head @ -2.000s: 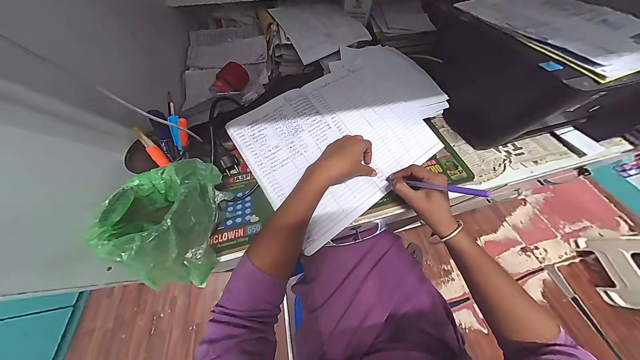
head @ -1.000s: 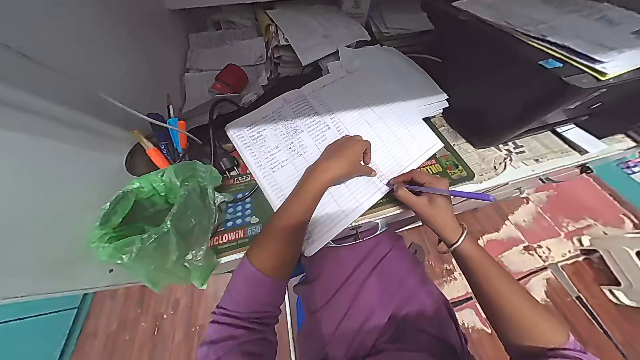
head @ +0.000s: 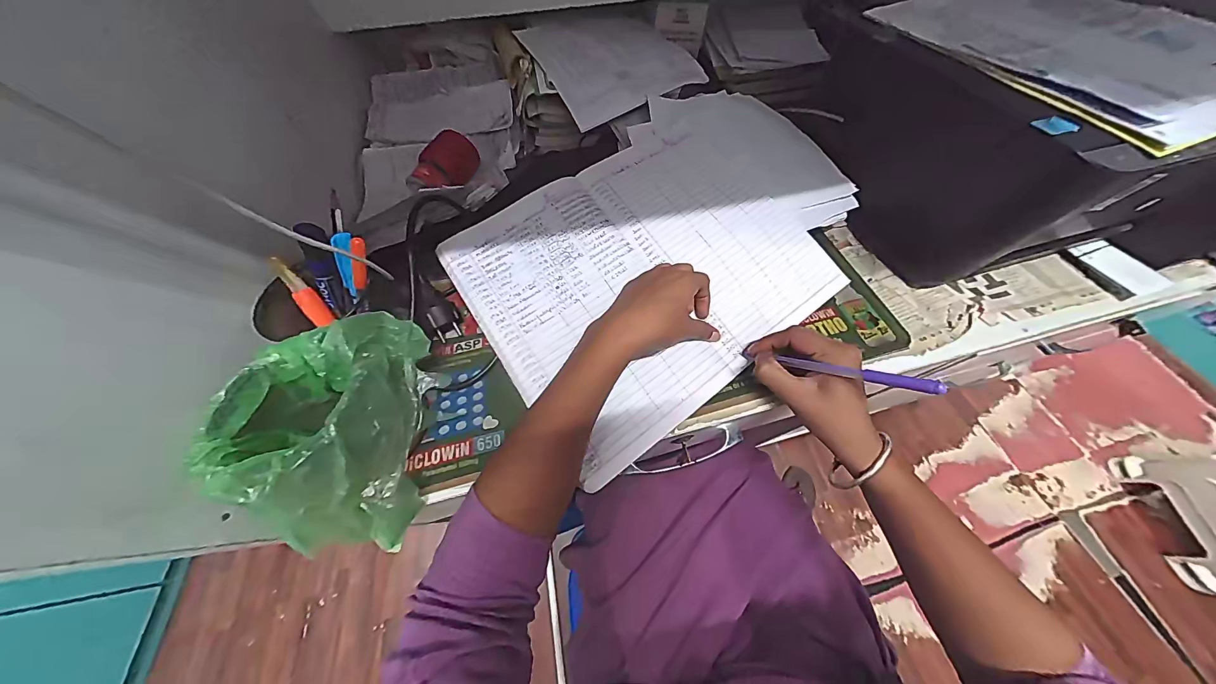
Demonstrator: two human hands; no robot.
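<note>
An open ruled notebook [head: 608,247] with handwritten columns lies tilted on the desk over a green printed mat [head: 465,418]. My left hand [head: 665,309] rests on its right page, fingers curled and thumb out, holding nothing I can see. My right hand [head: 807,375] grips a purple pen [head: 883,378], its writing end at the page's lower right edge, the other end pointing right. A bangle [head: 866,465] circles my right wrist. Loose sheets [head: 760,142] lie at the notebook's upper part. A pair of glasses [head: 689,451] shows at the desk's front edge, partly hidden.
A green plastic bag [head: 323,437] stands at the left, by a holder [head: 275,313] with several pens and markers. A red object [head: 446,160] and paper stacks [head: 442,104] lie behind. A black bag or cover [head: 950,180] and a paper pile [head: 1092,57] are at the right, above newspaper [head: 988,290].
</note>
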